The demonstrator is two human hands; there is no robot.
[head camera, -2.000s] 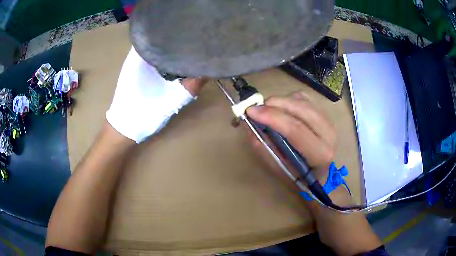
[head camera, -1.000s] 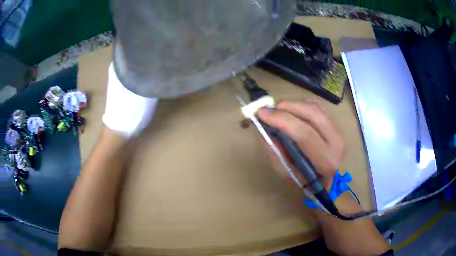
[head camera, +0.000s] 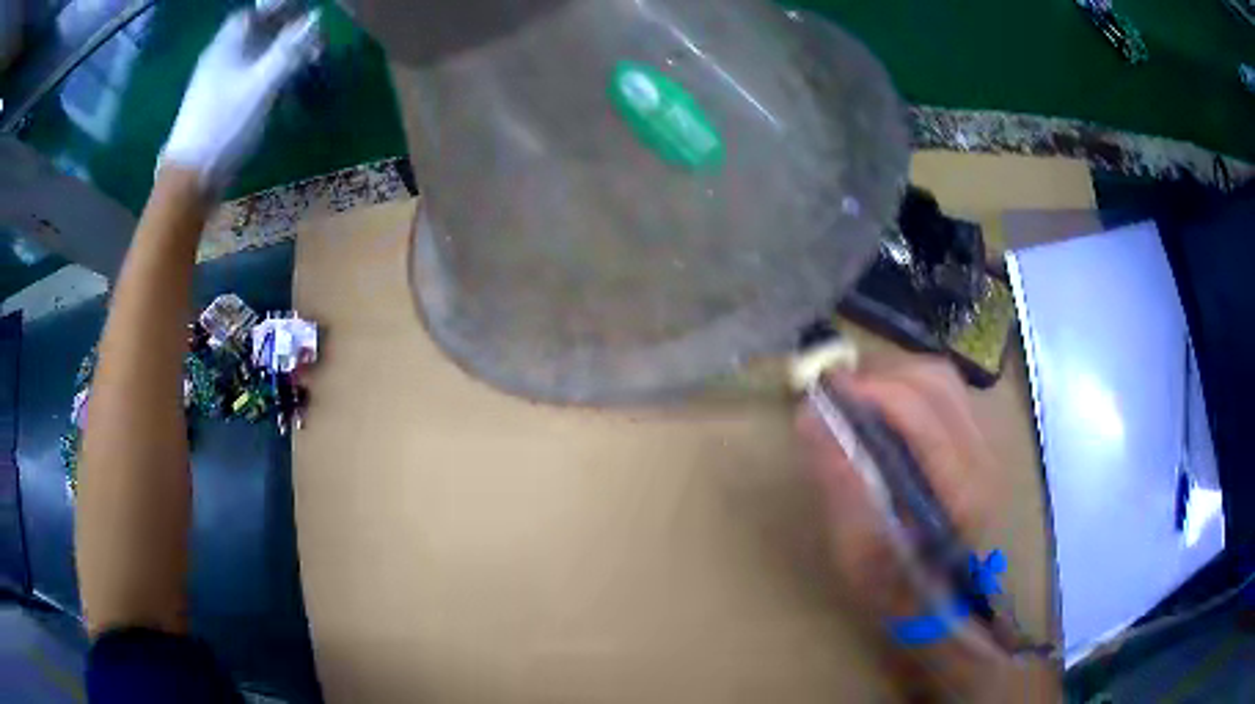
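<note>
My left hand (head camera: pixel 237 99), in a white glove, reaches to the far top left over the green surface (head camera: pixel 361 117). Something small, dark and blurred shows at its fingertips; I cannot tell if the hand holds it. My bare right hand (head camera: pixel 902 475) is closed around the black soldering iron (head camera: pixel 908 481), right of the middle. The cream guide clamp (head camera: pixel 823 363) sits near the iron's front end, with the pale feed tube alongside. The iron's tip is hidden at the edge of the grey extraction hood (head camera: pixel 647 234).
Wired assemblies (head camera: pixel 255 360) lie at left, partly behind my left forearm. Brown cardboard (head camera: pixel 551 550) covers the middle. A black iron stand (head camera: pixel 936 296) with a yellowish cleaner (head camera: pixel 984 330) is beyond my right hand. White paper (head camera: pixel 1108 413) with a pen lies at right.
My left hand has moved from beside and under the hood out to the far top left. My right hand still holds the iron, now lower and further right in the picture. The view has shifted.
</note>
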